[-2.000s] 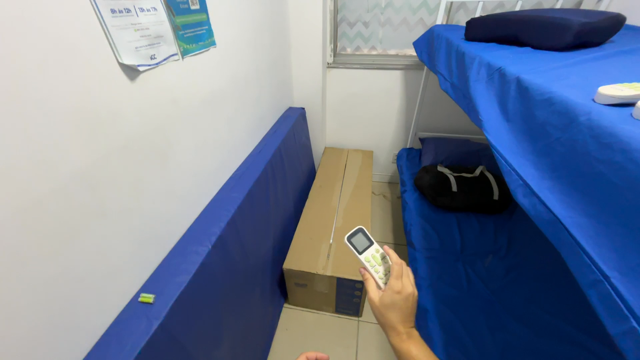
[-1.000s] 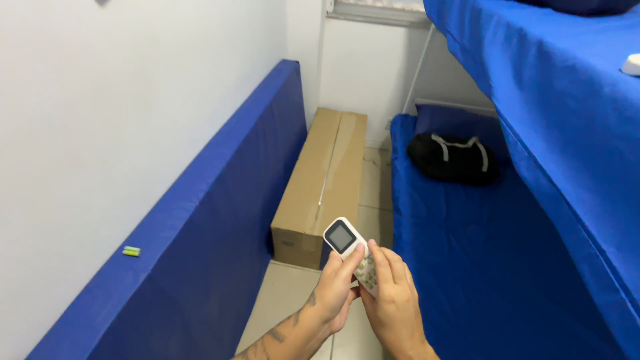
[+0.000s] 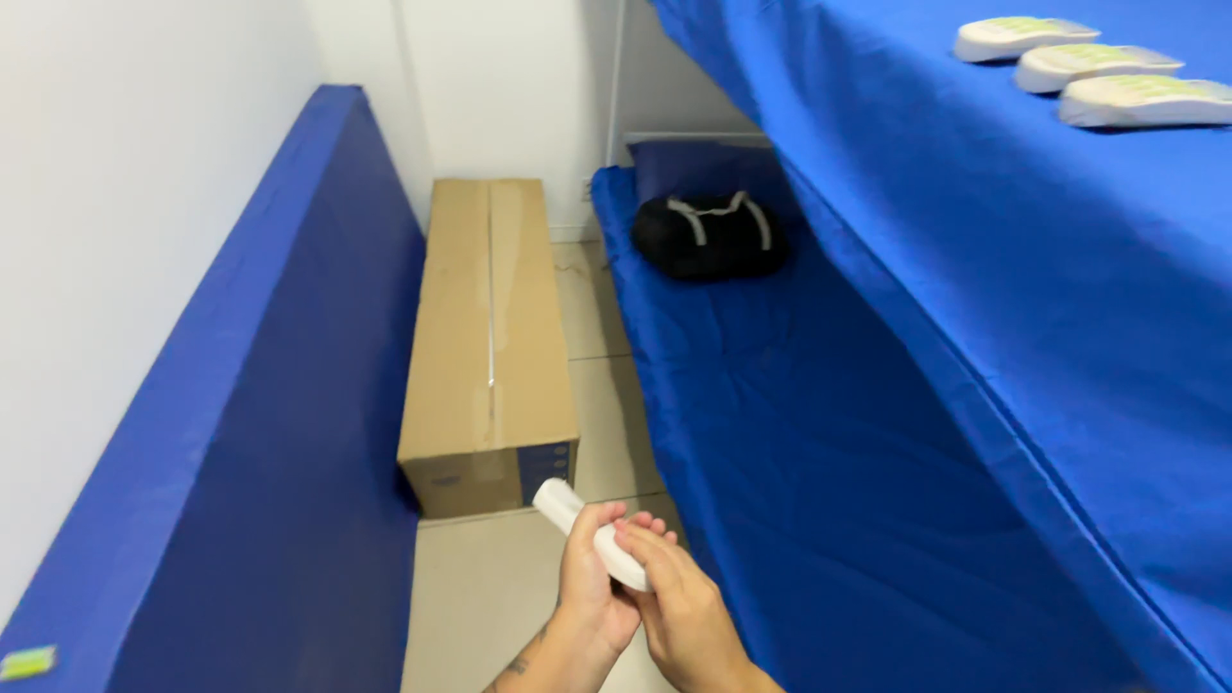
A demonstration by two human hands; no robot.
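Observation:
Both hands are around a white remote control (image 3: 561, 507) near the bottom middle of the view, its back or side turned up and its screen hidden. My left hand (image 3: 594, 582) grips it from the left, while my right hand (image 3: 685, 602) lies over its lower end with the fingers on the casing. Several more white remote controls lie side by side on the upper bunk's blue cover at the top right, among them the nearest one (image 3: 1145, 102). Small green batteries (image 3: 29, 662) rest on top of the upright blue mattress at the lower left.
The upright blue mattress (image 3: 260, 385) leans along the left wall. A long taped cardboard box (image 3: 486, 318) lies on the tiled floor (image 3: 602, 414) beside it. On the right stands a bunk bed with blue covers; a black bag (image 3: 712, 239) sits on the lower mattress (image 3: 789, 414).
Two seconds ago only my right hand held the remote control, screen up; my left hand then came onto it. Since then the remote control has been turned so its screen no longer shows.

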